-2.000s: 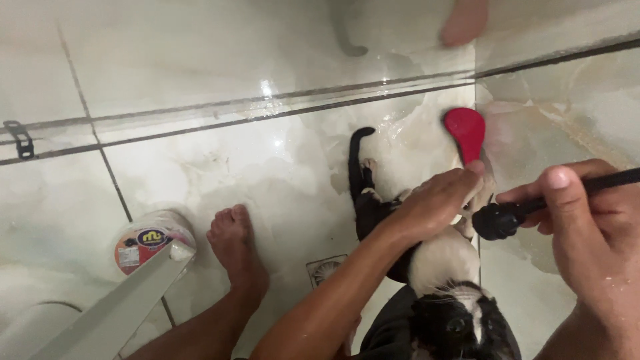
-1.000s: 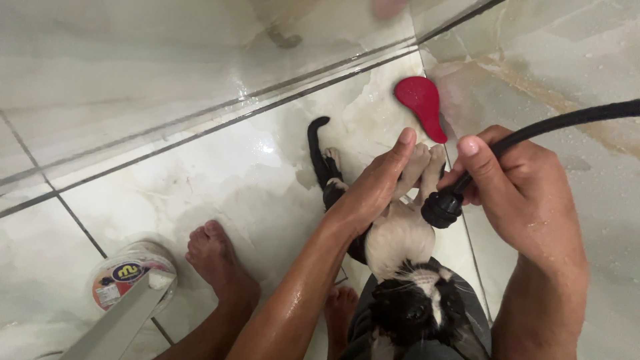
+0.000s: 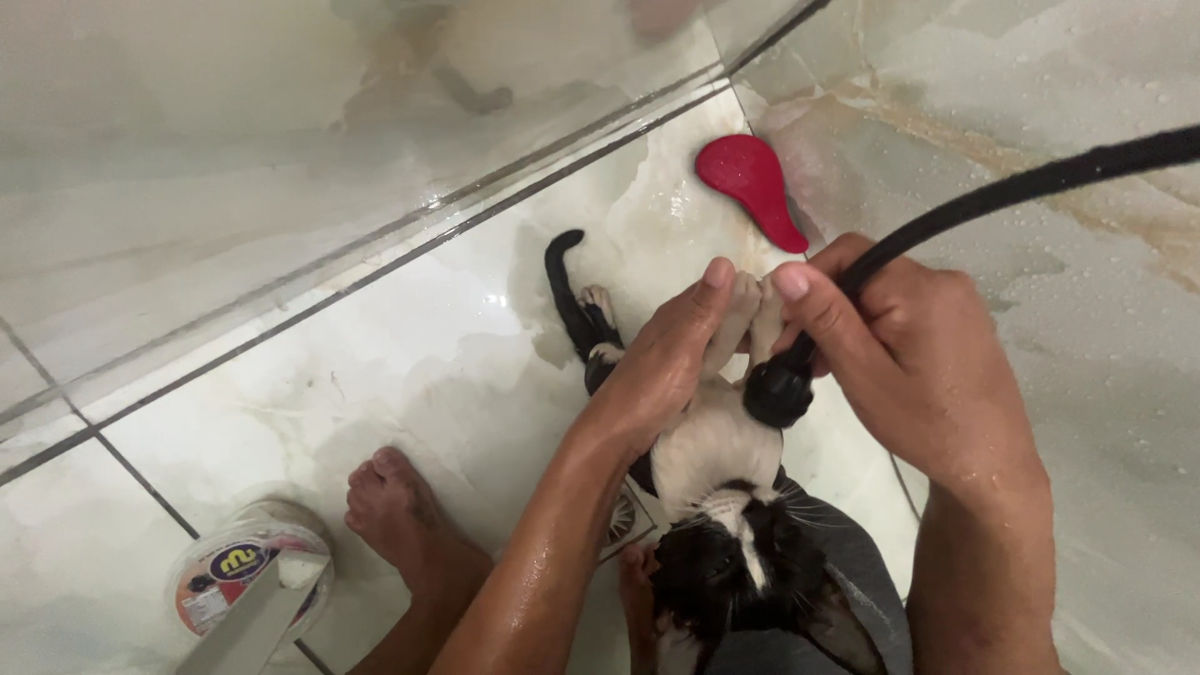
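Observation:
A wet black and white cat is held upright at the lower middle, its head toward me and its black tail pointing up the view. My left hand is closed around the cat's raised front paws, thumb at the paws' tips. In my right hand is a black hose, its black nozzle pointing down at the cat's pale chest. The right thumb lies beside the paws. Beyond both hands, a red hairbrush lies on the tiles with its bristles hidden.
A round plastic tub with a printed label stands at lower left, partly behind a pale bar. My bare foot is on the wet tiled floor. Tiled walls meet at the upper right. A floor drain shows beside the cat.
The nozzle has moved in close against the cat's chest, and my hands have come together around its front paws. Two seconds ago they were farther apart. The view has turned.

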